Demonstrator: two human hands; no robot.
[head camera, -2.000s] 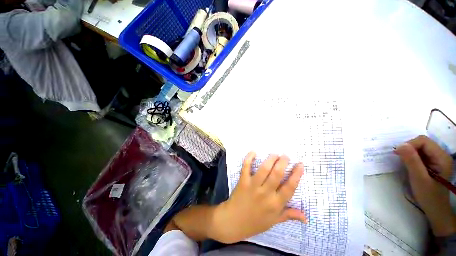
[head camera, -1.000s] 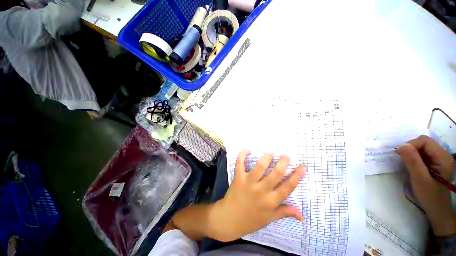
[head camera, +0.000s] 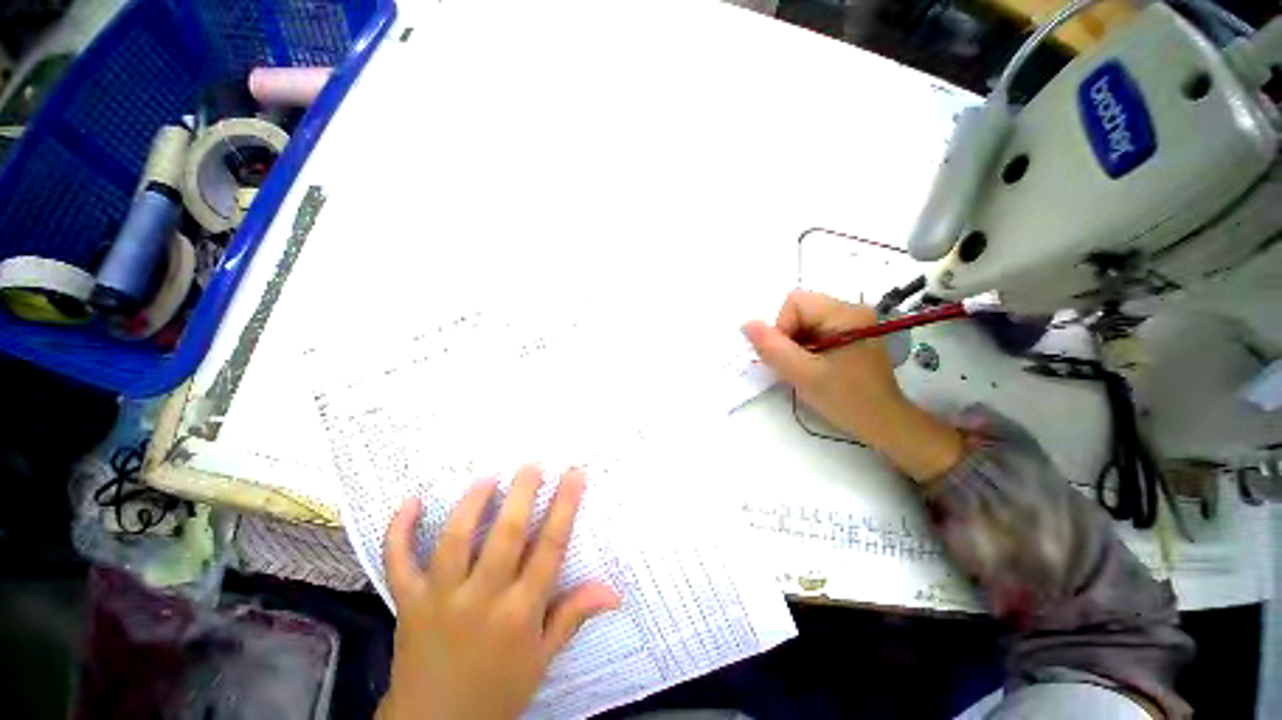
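A printed form (head camera: 675, 591) with a dense ruled grid lies at the table's front edge, its lower part over the edge. My left hand (head camera: 485, 584) lies flat on it with fingers spread, holding nothing. My right hand (head camera: 844, 369) holds a thin dark-red pen (head camera: 907, 322) on the table to the right of the form. A second white sheet (head camera: 752, 386) shows only in part beside the right fingers; the bright glare hides most of its outline and writing.
A sewing machine head (head camera: 1125, 155) with a blue badge stands at right. Black-handled shears (head camera: 1121, 457) lie below it. A blue basket (head camera: 211, 331) with tape rolls and thread cones is at far left. A maroon bin (head camera: 155, 647) and a plastic bag with black cord (head camera: 134, 506) are below.
The view has swung right, bringing in the sewing machine and shears and shifting the basket left. The form appears rotated in view. Left hand remains on the form; right hand still holds the pen.
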